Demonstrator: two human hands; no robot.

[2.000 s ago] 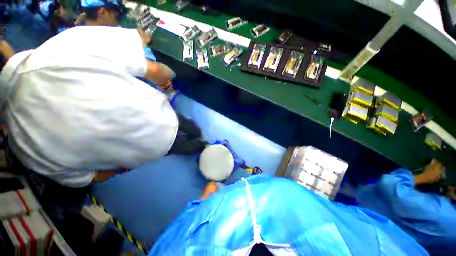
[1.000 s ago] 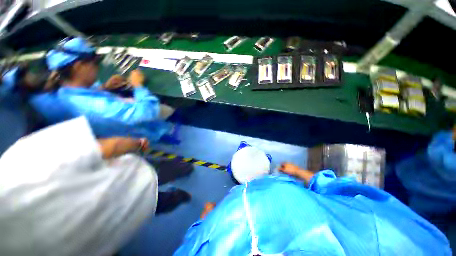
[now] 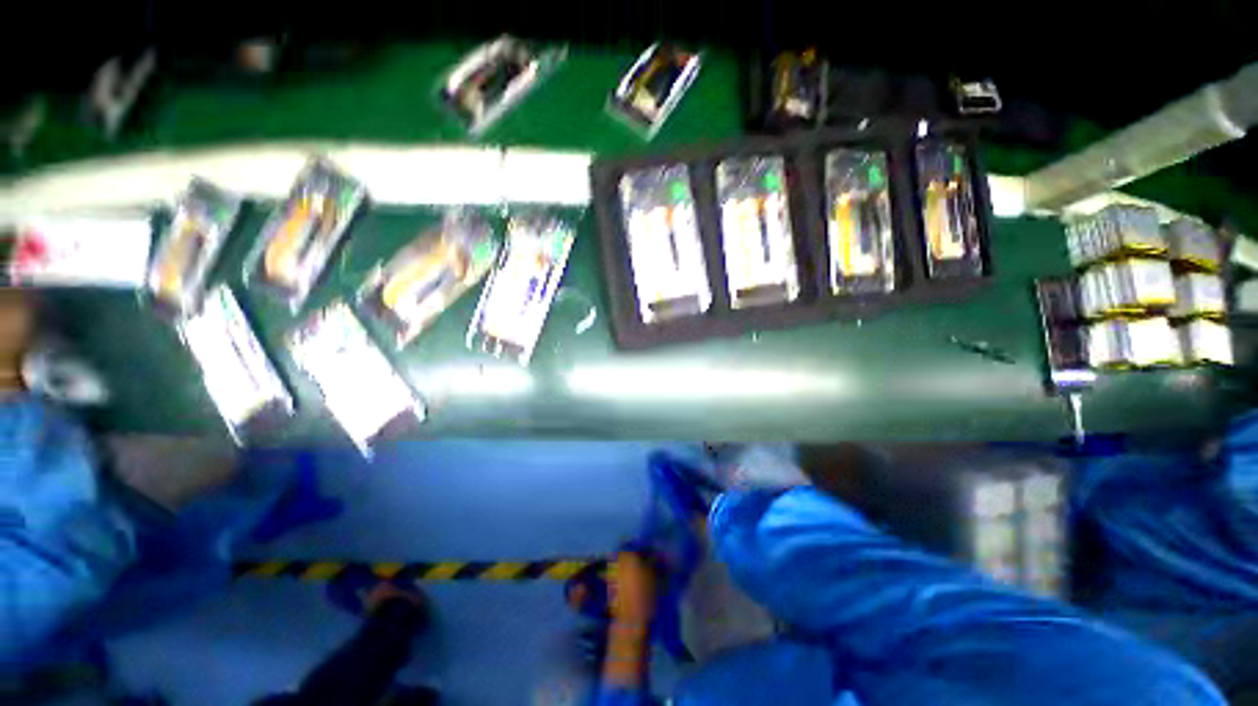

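A black tray (image 3: 810, 304) on the green bench holds open phone units in its four slots, the left one (image 3: 664, 246) nearest the middle. Several loose open phone units (image 3: 524, 287) lie left of it. A blurred skin-toned shape at the bottom, seemingly my left hand (image 3: 628, 618), is below the bench edge; its fingers cannot be made out. My right sleeve reaches up to near the bench's front edge. A pale blur at its end may be my right hand; its fingers and any contents cannot be told. No contact with the phones is visible.
Battery stacks (image 3: 1134, 286) stand at the right, beside a black phone (image 3: 1062, 331) with a white cable. A thin dark tool (image 3: 982, 348) lies between tray and phone. More units (image 3: 655, 87) are on the conveyor behind. Blue-sleeved people are at both sides. Yellow-black tape (image 3: 455, 568) crosses the floor.
The view has turned and come closer to the bench; tray and loose phones appear larger. My right sleeve now extends up towards the bench edge. The person in white is no longer in view.
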